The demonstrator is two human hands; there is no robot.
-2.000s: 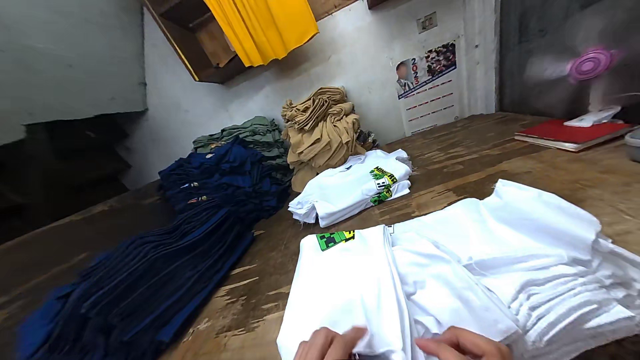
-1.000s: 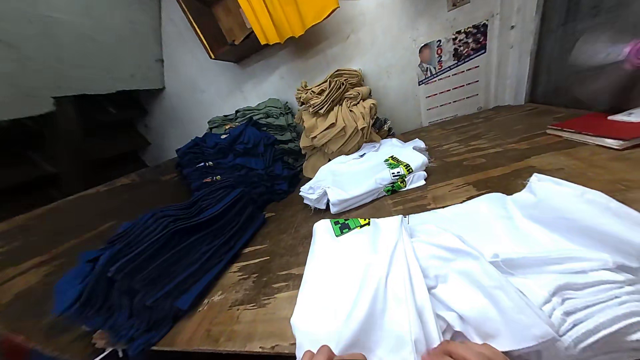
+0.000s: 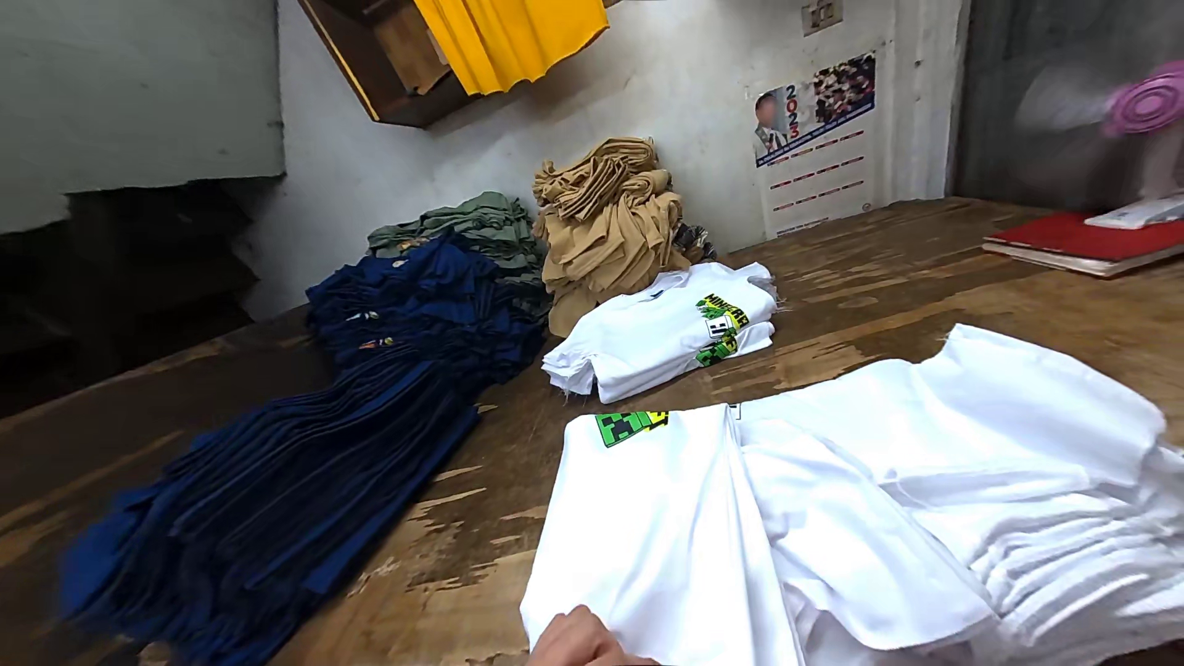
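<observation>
My left hand (image 3: pixel 585 640) is at the bottom edge, against the lower left part of a folded white shirt (image 3: pixel 652 527) with a green and yellow print. Only its bent knuckles show, so its grip on the cloth is hidden. My right hand is out of view. To the right, joined to or overlapping the folded part, white shirts lie spread in a layered stack (image 3: pixel 1045 518). Behind them rests a smaller pile of folded white printed shirts (image 3: pixel 647 324).
Navy garments (image 3: pixel 305 490) lie layered at left, with green garments (image 3: pixel 472 227) and tan garments (image 3: pixel 610 222) piled behind. A red book (image 3: pixel 1082 242) and a pink fan (image 3: pixel 1152 102) are at right. Yellow cloth (image 3: pixel 518 37) hangs from a wall shelf (image 3: pixel 407 65) above the wooden table (image 3: pixel 444 546).
My right hand, seen at the white shirt's lower edge in both earlier frames, has left the view. My left hand remains at the cloth's lower edge.
</observation>
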